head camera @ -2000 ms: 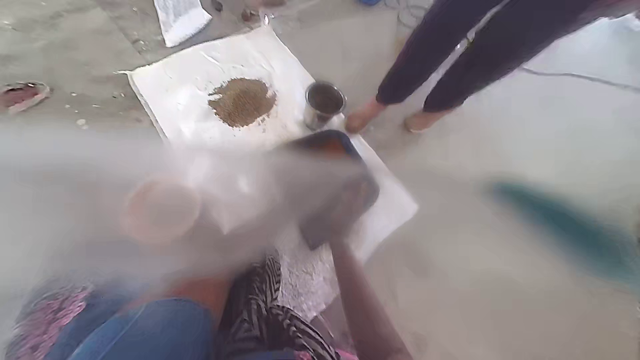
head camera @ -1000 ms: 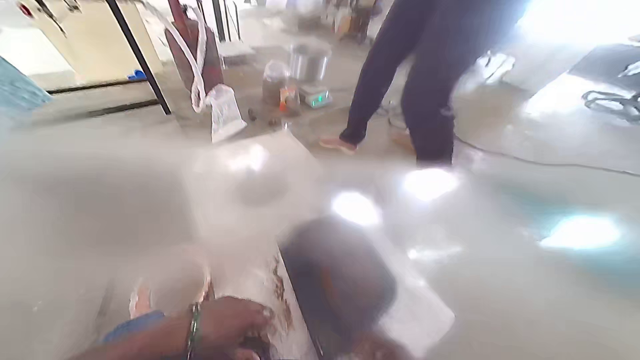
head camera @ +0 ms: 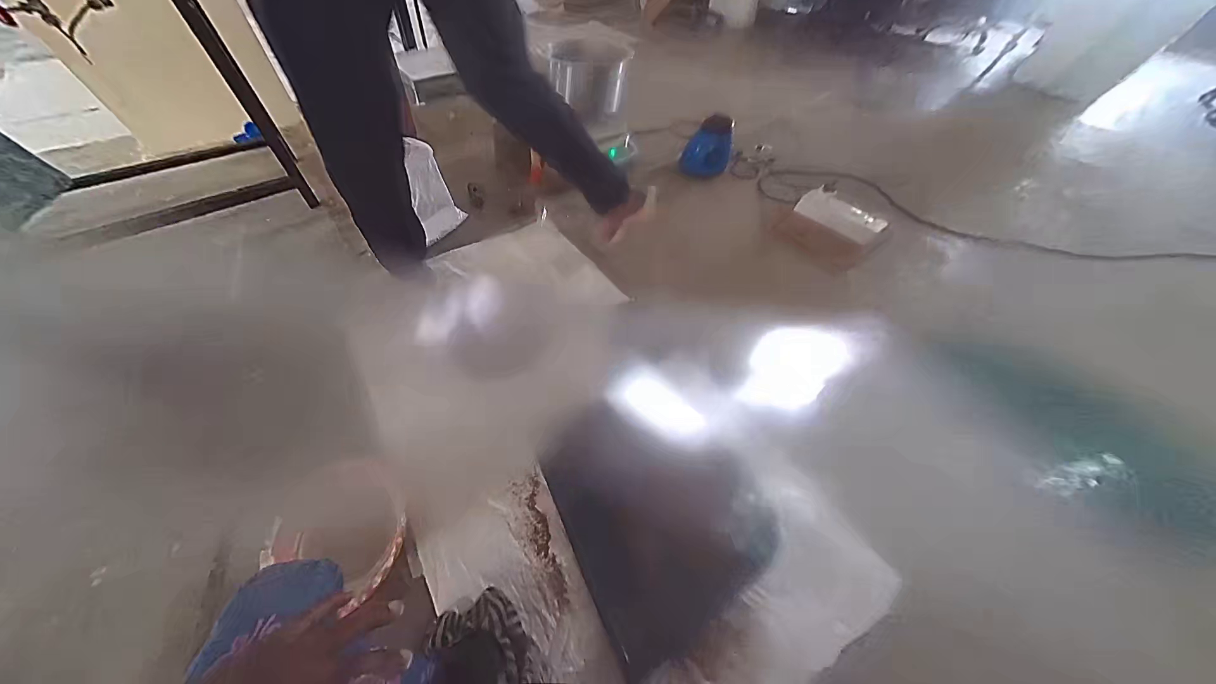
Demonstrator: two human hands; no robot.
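My left hand (head camera: 318,636) is at the lower left over blue cloth, its fingers apart with nothing seen in them. It is beside the rim of a round basket or bowl (head camera: 394,556). My right hand (head camera: 717,651), badly blurred, is at the bottom end of a dark tray (head camera: 655,541) and appears to hold its edge. The tray is over a white sheet (head camera: 850,589), its contents hidden by blur. Brown crumbly material (head camera: 541,532) lies along the sheet left of the tray. A blurred darker patch (head camera: 499,342) shows farther up the sheet.
A person's legs (head camera: 494,85) are just beyond the sheet. Behind them are a large metal pot (head camera: 589,76), a device with a green light (head camera: 619,150) and a white sack (head camera: 432,195). A blue container (head camera: 706,147), a cable (head camera: 912,223) and a white-topped box (head camera: 836,218) lie to the right.
The other person has stepped from the right of the sheet to its far left side. My left hand has moved left, closer to the basket or bowl, since one second ago. The view has tilted up since two seconds ago.
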